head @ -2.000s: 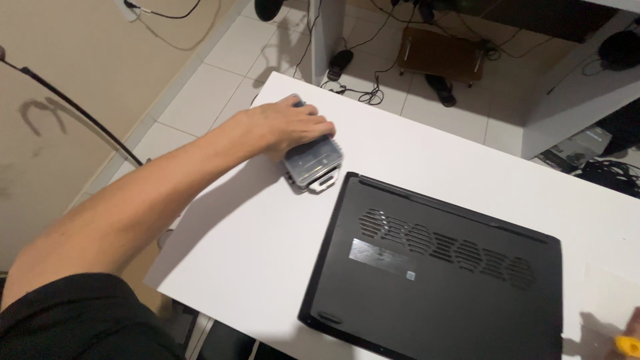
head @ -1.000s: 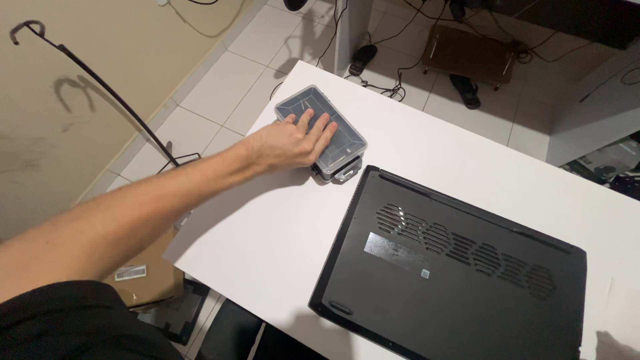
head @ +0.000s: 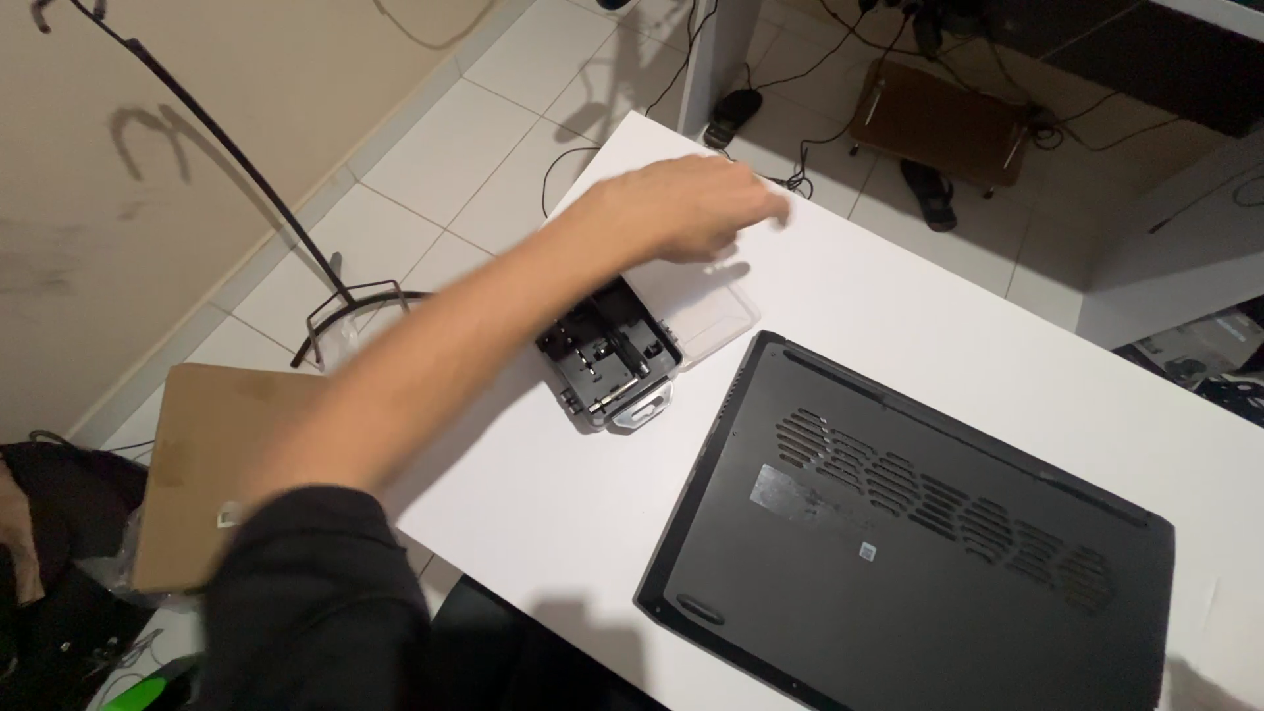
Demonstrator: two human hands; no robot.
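Observation:
My left hand (head: 691, 209) reaches across from the lower left, blurred, over the clear lid (head: 706, 316) of a small black tool case (head: 622, 346). The lid lies folded back on the white table, and small tools and bits show inside the case. Part of the case is hidden under my forearm. Whether my fingers hold anything is unclear. A black laptop (head: 918, 533) rests upside down to the right of the case, its vented bottom cover facing up. My right hand is out of the frame; only a shadow falls at the lower right.
The white table (head: 553, 513) ends at its far edge and left corner. A cardboard box (head: 197, 464) stands at the left, near a black metal stand (head: 227, 148). Cables, slippers and a brown footrest (head: 938, 128) are on the tiled floor beyond.
The tool case was closed one second ago with my left hand on its lid; now it is open, the lid laid over to the right. My left hand has moved toward the table's far edge.

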